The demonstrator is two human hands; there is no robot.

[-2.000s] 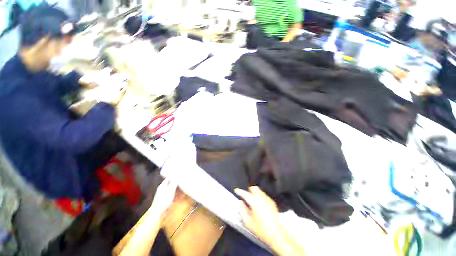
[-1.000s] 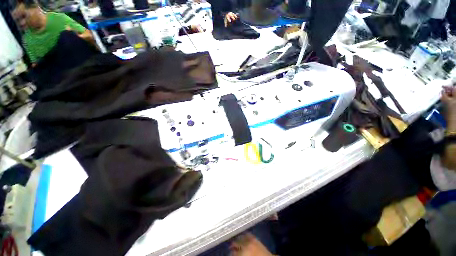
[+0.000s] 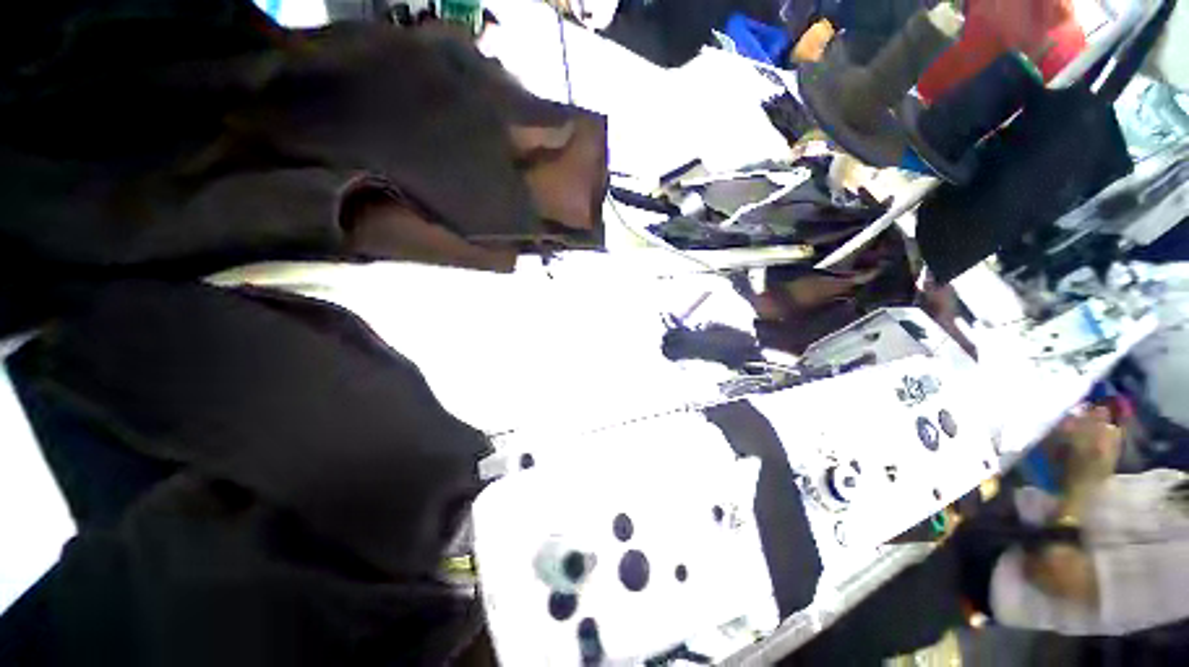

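No hand of mine shows in the current head view. The white sewing machine head [image 3: 678, 489] lies in front of me at the lower middle, seen from above, with round dark knobs and holes. A black cloth strip [image 3: 772, 502] hangs over it. A dark garment [image 3: 248, 430] is heaped left of the machine and reaches its left end. Another dark garment [image 3: 417, 143] with brownish-maroon facing lies behind it. The needle area is hidden.
Dark and maroon cloth pieces [image 3: 835, 280] lie behind the machine. Large dark spools [image 3: 854, 98] stand at the upper right, near a hanging black cloth [image 3: 1024, 170]. Another person's arm [image 3: 1089, 456] shows at the right edge. Part of the picture is overexposed.
The view has moved closer over the machine head and garments, which now fill more of the picture. The scissors and thread cone have left view. A hand seen earlier at the bottom edge is gone.
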